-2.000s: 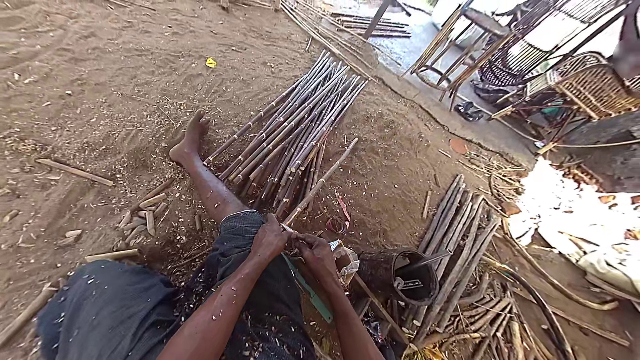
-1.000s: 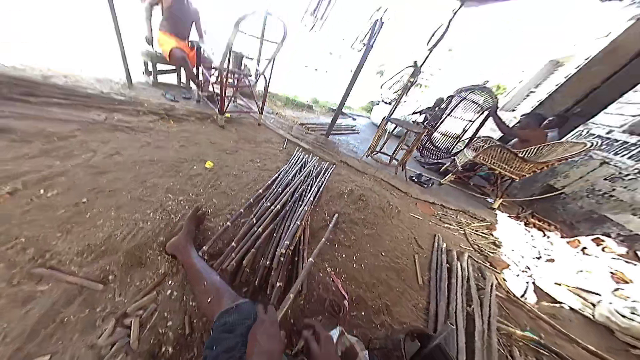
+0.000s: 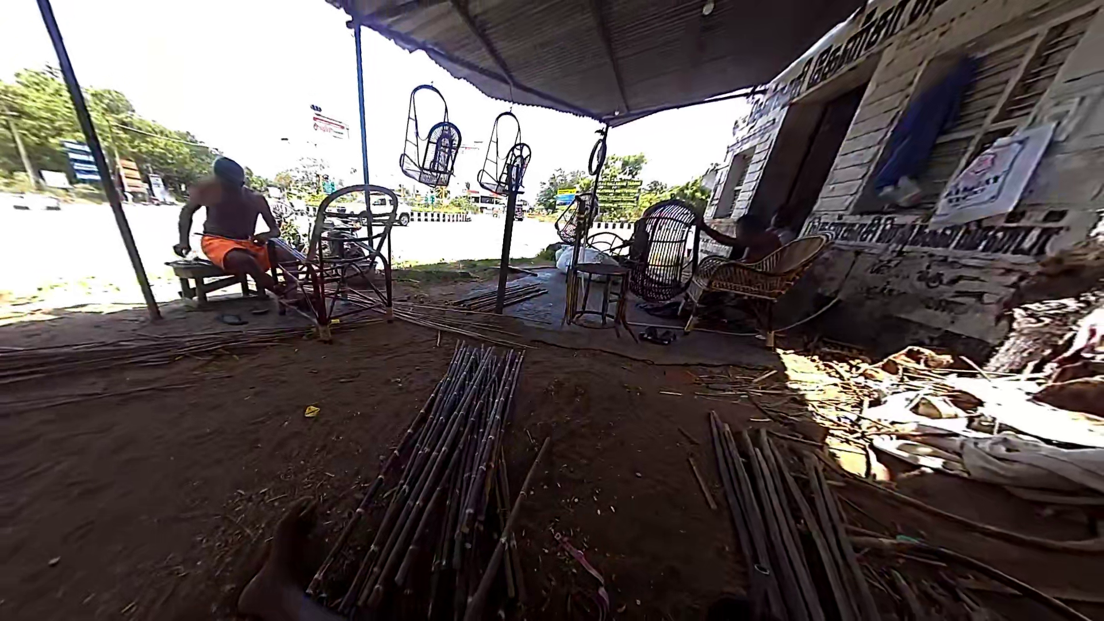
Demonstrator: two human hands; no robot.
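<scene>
Neither my left hand nor my right hand shows in the head view now. At the bottom, my bare foot (image 3: 289,552) rests on the soil, left of a long pile of cane poles (image 3: 440,483). One cane pole (image 3: 509,526) lies at a slant along the pile's right side, its lower end cut off by the frame edge. A reddish strip (image 3: 586,565) is on the ground to the right of it. Farther right lies a second bundle of thicker poles (image 3: 776,517).
A person in orange shorts (image 3: 231,224) sits on a low bench at the left, by a chair frame (image 3: 354,250). Another person (image 3: 755,240) is behind a wicker chair (image 3: 763,269). A stool (image 3: 601,293) stands mid-view; white sheets (image 3: 1000,423) lie at right.
The view has tilted up strongly, from the ground to the yard, roof and street. Both hands, seen earlier at the lower end of a cane pole, have left the view.
</scene>
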